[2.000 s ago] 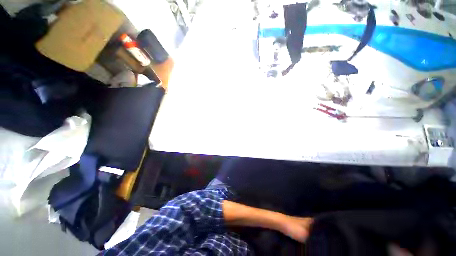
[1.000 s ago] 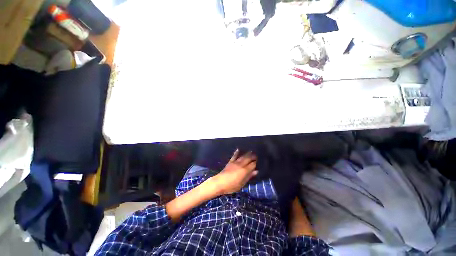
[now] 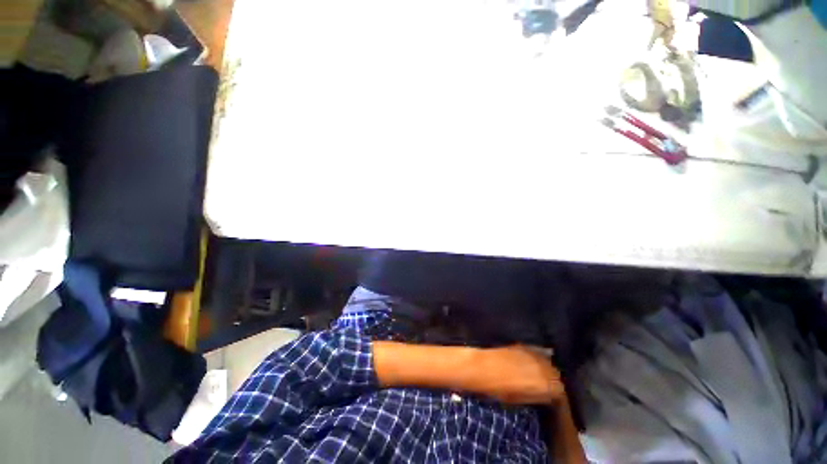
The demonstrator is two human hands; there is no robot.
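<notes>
Dark cloth [image 3: 471, 294] lies over my lap, below the front edge of the white machine table [image 3: 408, 163]. My left hand [image 3: 530, 373] reaches across my body to the right, beside the dark cloth. It is blurred, and its fingers cannot be made out. My right forearm shows only in part at the bottom, just below my left hand. My right hand is hidden behind the left hand or in the dark cloth.
Red-handled snips [image 3: 648, 136] lie on the table at the right, near small round items [image 3: 644, 86]. A flat dark fabric stack [image 3: 136, 172] is at left, with bundled dark pieces [image 3: 127, 362] below. Grey fabric [image 3: 707, 362] is heaped at lower right.
My left hand was lower right by dark cloth, then at mid-lap with fingers spread, and is now to the right again. The view has shifted, and the machine head has mostly left the picture.
</notes>
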